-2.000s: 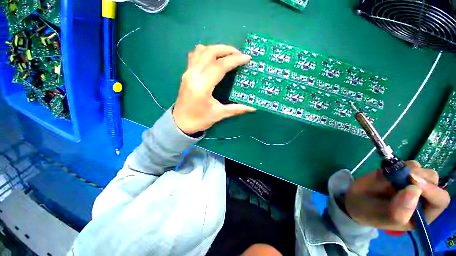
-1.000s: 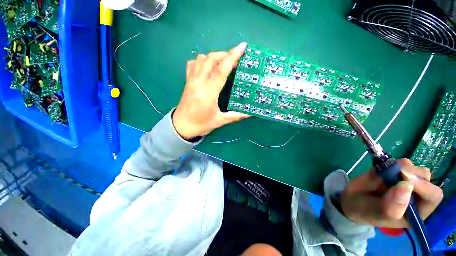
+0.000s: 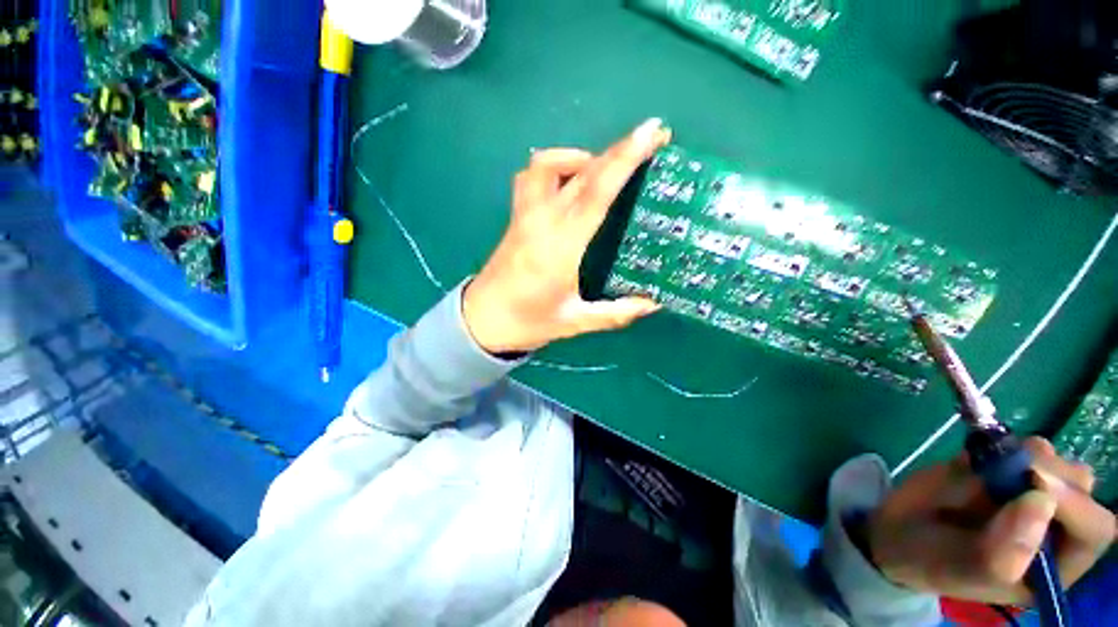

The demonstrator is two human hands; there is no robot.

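Observation:
The green PCB panel [image 3: 803, 263] lies tilted in front of me, light glaring off its upper part. My left hand [image 3: 552, 251] grips its left end, thumb at the lower edge and fingers at the upper corner. My right hand [image 3: 993, 521] holds the soldering iron [image 3: 956, 374] like a pen by its dark handle. The iron's tip is over the panel's right part; I cannot tell if it touches. A thin solder wire [image 3: 399, 221] lies loose on the mat left of my left hand.
A blue bin [image 3: 233, 184] of small assembled boards stands at left, with a blue and yellow tube [image 3: 329, 245] beside it. A solder wire spool [image 3: 448, 27] is at the top. Another panel [image 3: 754, 31] lies at the back, the fan [image 3: 1042, 123] back right, and another panel [image 3: 1095, 423] at the right edge.
The whole view has shifted, so the scene sits further right and lower. More of the back panel and spool shows. The glare on the held panel has moved; both hands keep their holds.

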